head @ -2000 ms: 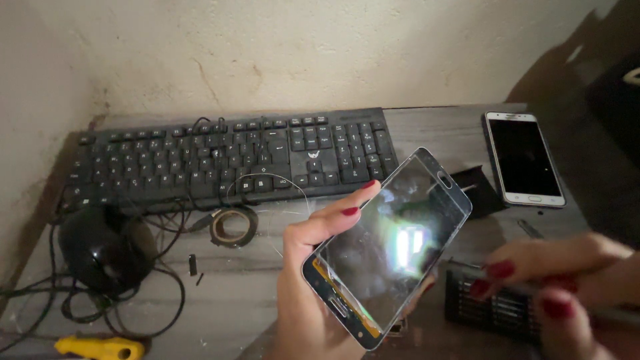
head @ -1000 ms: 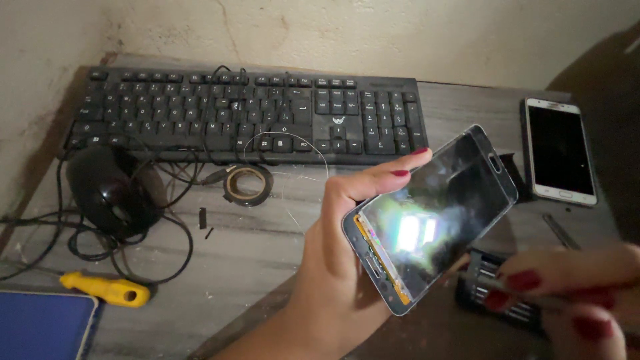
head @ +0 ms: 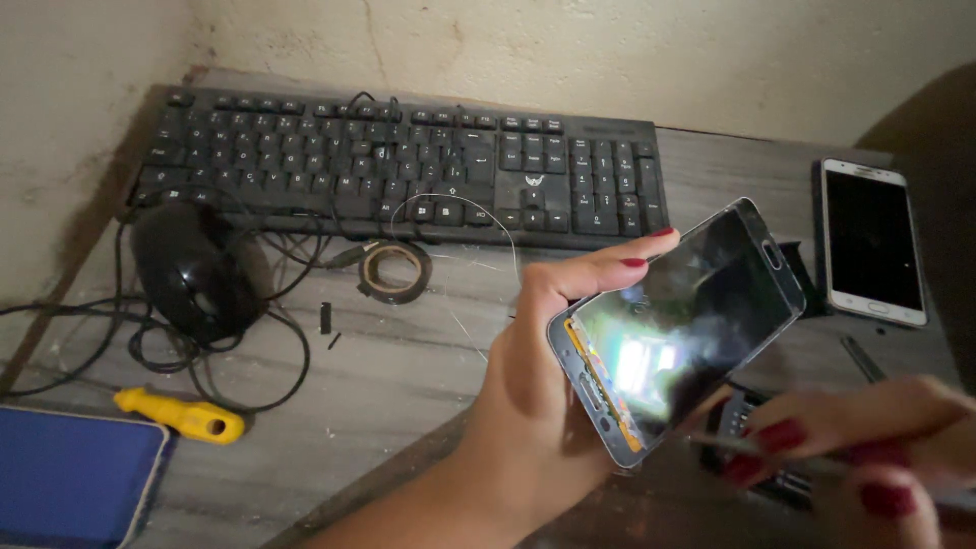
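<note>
A dark smartphone (head: 679, 328) lies tilted in my left hand (head: 526, 389), gripped along its long edges. Window light reflects off its glass, and an orange strip shows at the end nearer me, where parts are exposed. To the right of it, my right hand (head: 854, 450) is blurred and pinches a thin tool (head: 762, 446), whose kind I cannot tell. The tool's tip end lies close to the phone's lower right edge; whether they touch is unclear. Below and behind my right fingers is a dark case of small bits (head: 789, 488), partly hidden.
A black keyboard (head: 396, 168) lies along the wall, with a black mouse (head: 194, 271) and looped cable left. Nearer are a roll of black tape (head: 394, 272), a yellow-handled screwdriver (head: 179, 414) and a blue flat device (head: 72, 476). At right are a white smartphone (head: 871, 240) and metal tweezers (head: 862, 358).
The view has shifted. My left hand still holds the phone, and my right hand still holds the thin tool beside it. Nothing else has plainly changed.
</note>
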